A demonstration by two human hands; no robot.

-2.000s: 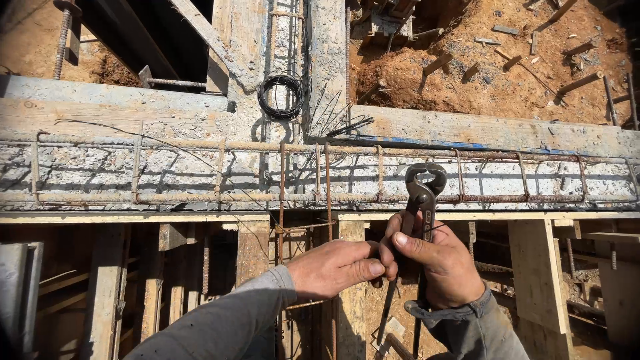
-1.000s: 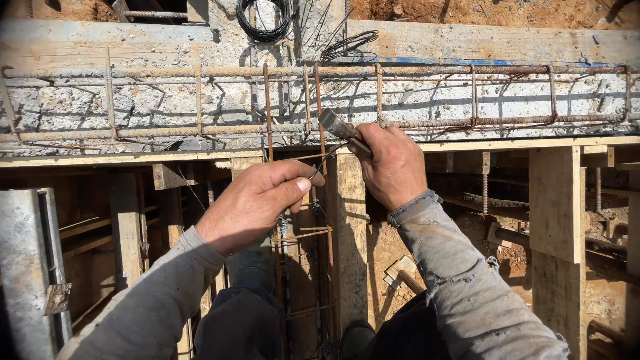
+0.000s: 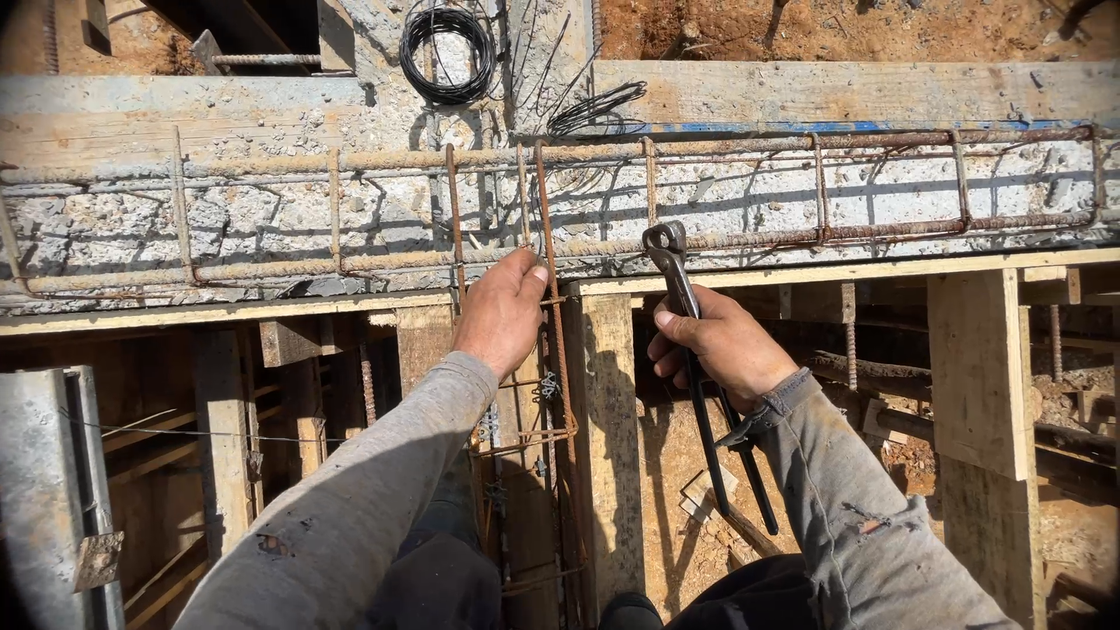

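Observation:
My right hand [image 3: 722, 346] holds steel end-cutting nippers [image 3: 678, 271] by their upper handles, with the head pointing up beside the lower longitudinal rebar [image 3: 752, 240]. To its left, my left hand [image 3: 506, 313] reaches to the same rebar line, between two upright rusty bars [image 3: 548, 206]. Its thumb and fingertips are pinched together at the bar; a thin end seems to show there, though what it belongs to is unclear. The horizontal rebar cage lies along a rough concrete beam [image 3: 367, 219]. A coil of black tie wire [image 3: 481, 52] and a bundle of cut wires [image 3: 595, 109] lie above.
Timber boards [image 3: 857, 92] edge the concrete. Below are wooden posts [image 3: 612, 437], a plywood panel [image 3: 978, 376], a grey metal profile [image 3: 39, 472] and dark gaps between timbers. A narrow rebar cage [image 3: 569, 429] runs down between my legs. Orange soil shows at the top right and below.
The nippers' head, at the bars beside my left hand a second ago, is now away to the right. My left hand has moved up onto the lower rebar.

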